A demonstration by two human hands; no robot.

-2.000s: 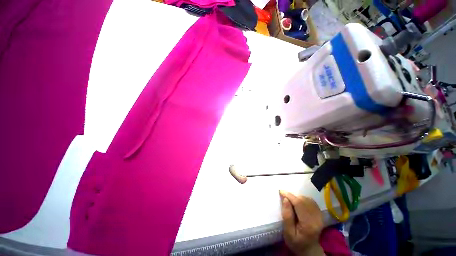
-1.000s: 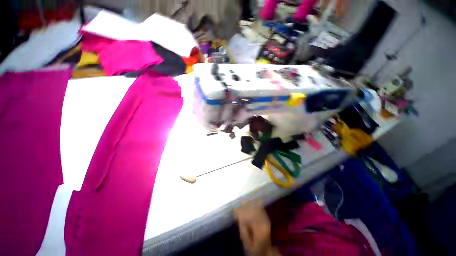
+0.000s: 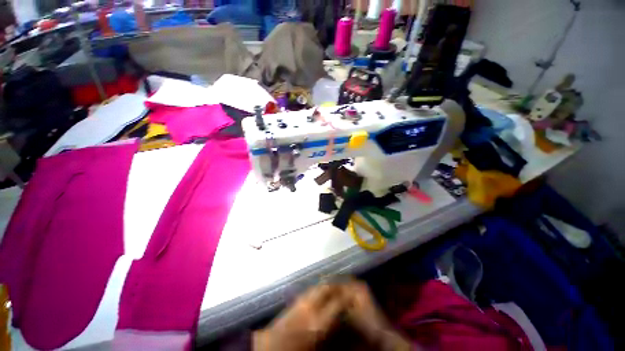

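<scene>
My left hand and my right hand are close together at the bottom middle, in front of the table edge. Both are blurred and cut off by the lower edge; whether they hold anything cannot be told. A magenta garment panel lies lengthwise on the white table, left of the white sewing machine, with a pale band at its near end. A second, wider magenta panel lies further left.
Black strip scraps, a yellow loop and a green loop lie right of the needle area. A magenta bundle is at my lap. Stacked cut pieces lie behind the panels. Magenta thread cones stand behind the machine.
The view has swung up, showing more of the workshop. My left hand has come into view beside my right hand, which has moved off the table edge. The panel's pale end band now shows.
</scene>
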